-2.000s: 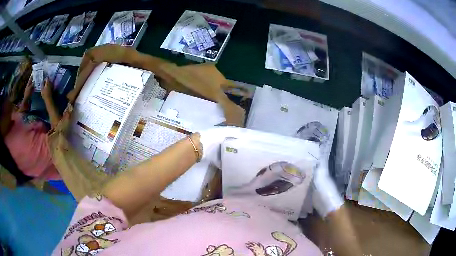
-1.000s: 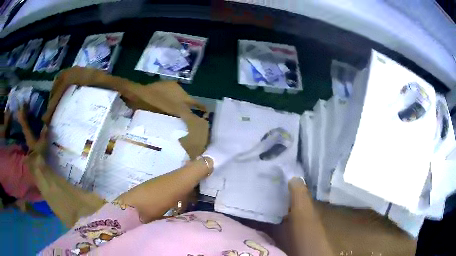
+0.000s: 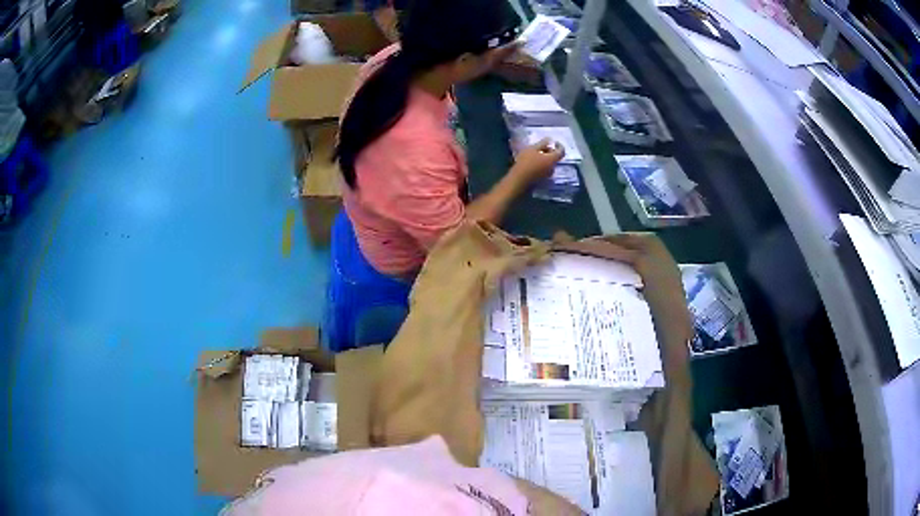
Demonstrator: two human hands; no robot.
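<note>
Stacks of flat white printed cartons (image 3: 585, 328) lie nearest in front of me, right of centre, with text and brown-orange bars uppermost. A second stack (image 3: 545, 448) lies below them, cut off partly by my pink top. Torn brown kraft paper (image 3: 434, 343) stands up around both stacks. Neither my left hand nor my right hand is in the picture.
A person in a coral top (image 3: 404, 166) sits ahead beside the green belt (image 3: 772, 353). Filled clear trays (image 3: 661, 189) stand along the belt. A white shelf (image 3: 807, 202) runs at right. Open brown boxes stand on the blue floor (image 3: 151, 252), one with small white packs (image 3: 272, 403).
The view has swung left toward the floor and the co-worker. Both gloved hands, the carton they handled and the white boxes at the right have left the picture.
</note>
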